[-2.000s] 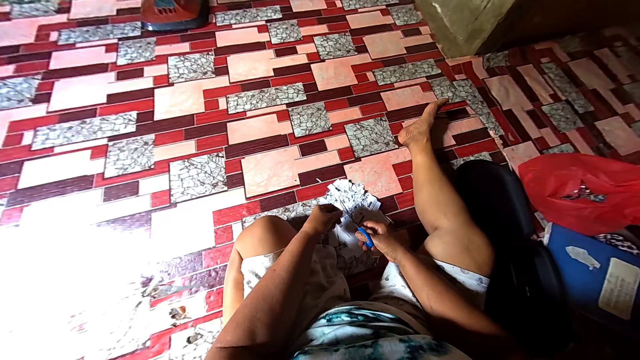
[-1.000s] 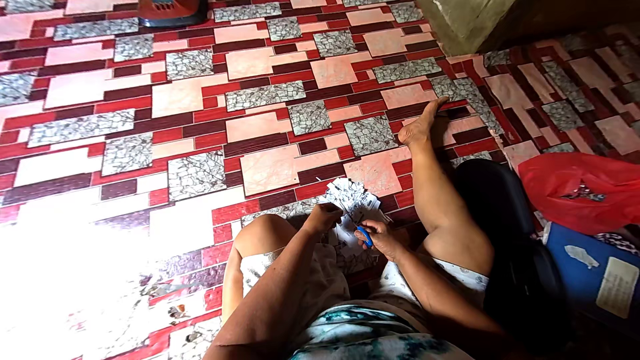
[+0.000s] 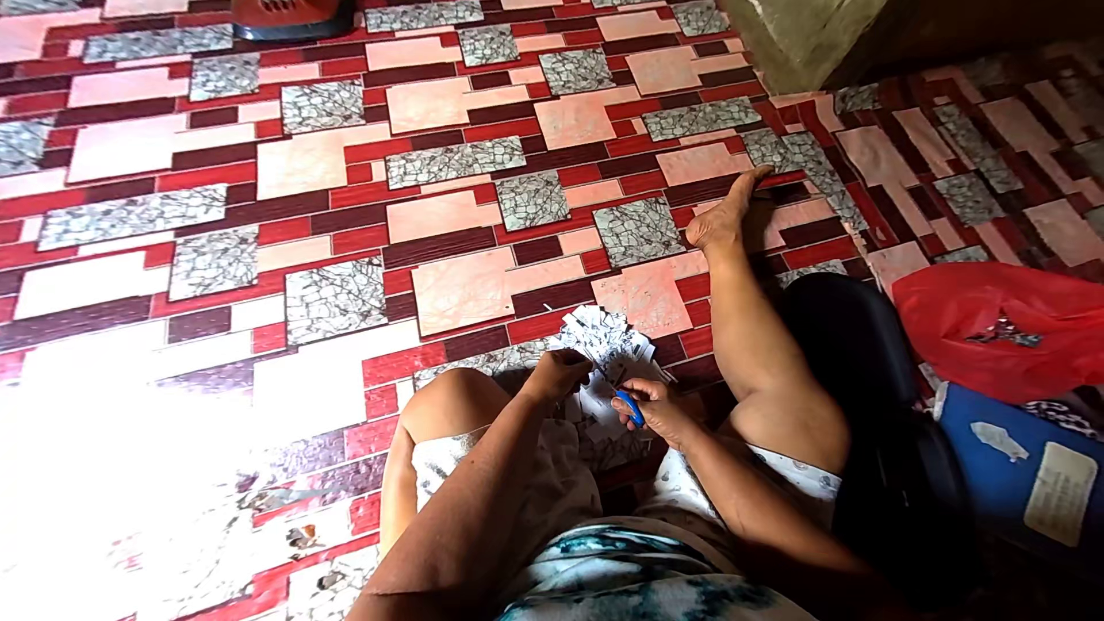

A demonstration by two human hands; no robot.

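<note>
A heap of small cut paper pieces [image 3: 608,332] lies on the patterned floor between my legs. Over its right side, my right hand [image 3: 653,411] is closed around the blue handles of a pair of scissors [image 3: 632,409], whose blades point up and left toward my other hand. At the heap's left edge, my left hand [image 3: 561,373] has its fingers pinched together close to the blade tips. What lies between those fingers is too small and dark to make out.
A black padded object [image 3: 849,345] lies beside my right leg. Farther right are a red plastic bag [image 3: 1000,332] and a blue box-like object [image 3: 983,457] with a pale label. A concrete post base [image 3: 802,43] and a red-and-black object [image 3: 293,19] stand ahead.
</note>
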